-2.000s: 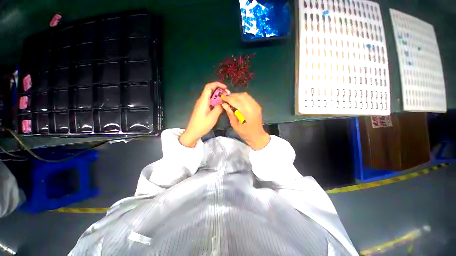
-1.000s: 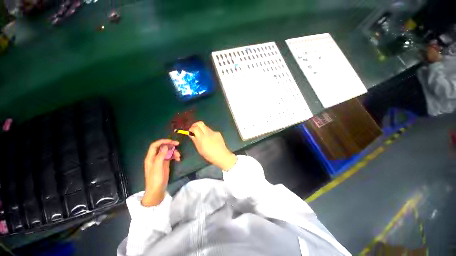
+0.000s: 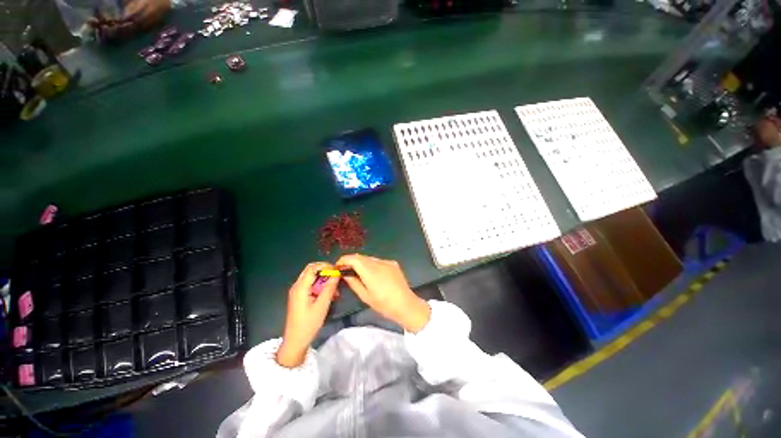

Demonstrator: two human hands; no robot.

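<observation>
My left hand (image 3: pixel 304 310) holds a small pink housing (image 3: pixel 319 285) near the bench's front edge, its fingers covering most of it. My right hand (image 3: pixel 377 287) holds the yellow and black hand tool (image 3: pixel 331 273), which lies across the top of the housing. The two hands are close together. Whether the tool's tip touches the housing cannot be told. A loose pile of small red parts (image 3: pixel 342 233) lies on the green mat just beyond my hands.
Black blister tray (image 3: pixel 128 287) at left, pink housings (image 3: pixel 25 303) along its left side. Dark-blue parts box (image 3: pixel 358 162) beyond the pile. Two white parts trays (image 3: pixel 475 192), (image 3: pixel 587 158) at right. Brown carton (image 3: pixel 617 257) in a blue crate below the edge. Other people's hands (image 3: pixel 128 19) at far left.
The view has tilted up, showing more of the far bench. My right hand has brought the tool from beside the red pile back to the housing in my left hand.
</observation>
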